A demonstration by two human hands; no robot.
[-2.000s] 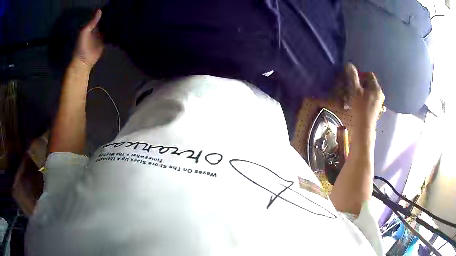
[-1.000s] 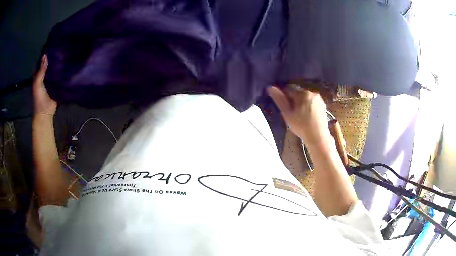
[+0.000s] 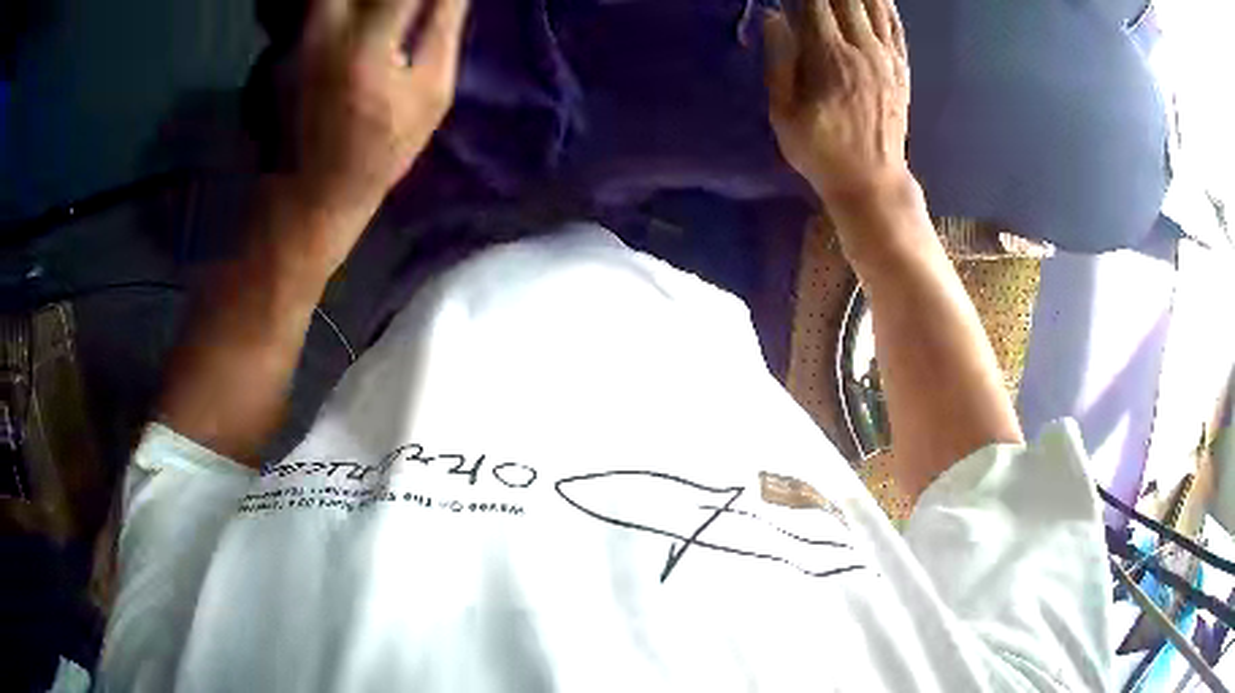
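A dark purple garment lies over the ironing board in front of me, its near edge hanging by my white T-shirt. My left hand is at the top left over the garment, blurred and cut by the top edge, so its hold cannot be told. My right hand lies flat, palm down, on the garment's right part, its fingers near the top edge. The steam iron rests on the dotted yellow pad, partly hidden by my right forearm.
The board's rounded grey-blue end extends to the right. Black hoses and cables run at the lower right. A thin pale cord and dark lines show at the left above the grey floor. Brown cardboard is at the far left. Bright light comes in at right.
My left hand has moved from the garment's far left edge inward and up. My right hand has moved up from the near edge onto the cloth. The garment is less spread at left.
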